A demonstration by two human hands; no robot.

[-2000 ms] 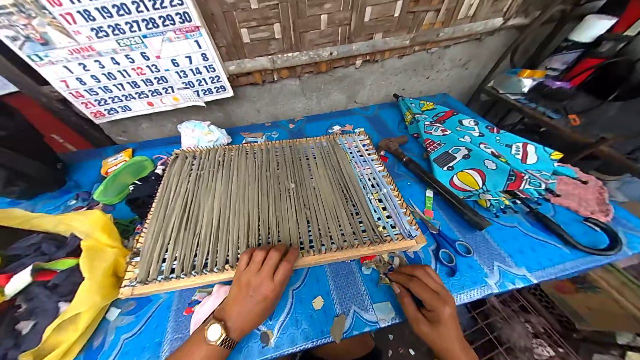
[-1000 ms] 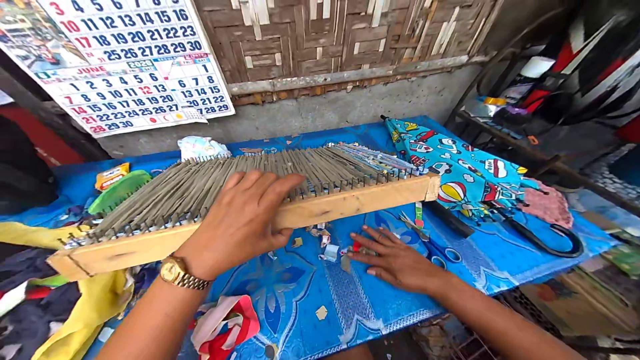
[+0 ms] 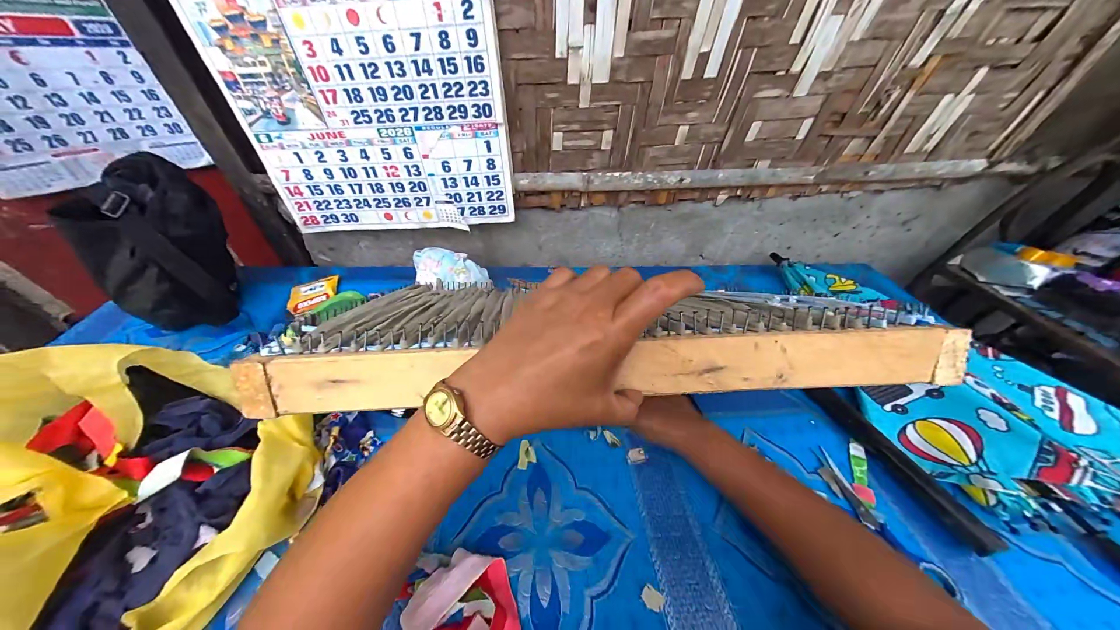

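Observation:
A wooden frame loom [image 3: 770, 360], set with nails along its edge, is raised at its near side above the blue patterned table cover. Grey-brown fabric strips [image 3: 420, 317] are stretched across it between the nails. My left hand [image 3: 569, 350], with a gold watch [image 3: 446, 411] on its wrist, grips the near rail from above, thumb at the rail's lower edge. My right hand is under the raised frame; only its wrist [image 3: 661, 418] and forearm show, so its fingers are hidden. Small fabric scraps [image 3: 636, 455] lie on the cover below the frame.
Yellow cloth [image 3: 280, 490] and dark cloth pieces lie at the left, a black bag [image 3: 153, 236] behind them. Pink and red scraps [image 3: 472, 591] are at the near edge. Scissors [image 3: 849, 490], a black bar [image 3: 910, 481] and a blue printed umbrella [image 3: 1024, 420] lie at the right.
The loom lay flat two seconds ago; its near side is now lifted by my left hand. My right hand has moved from the open cover to beneath the frame. The view has shifted left.

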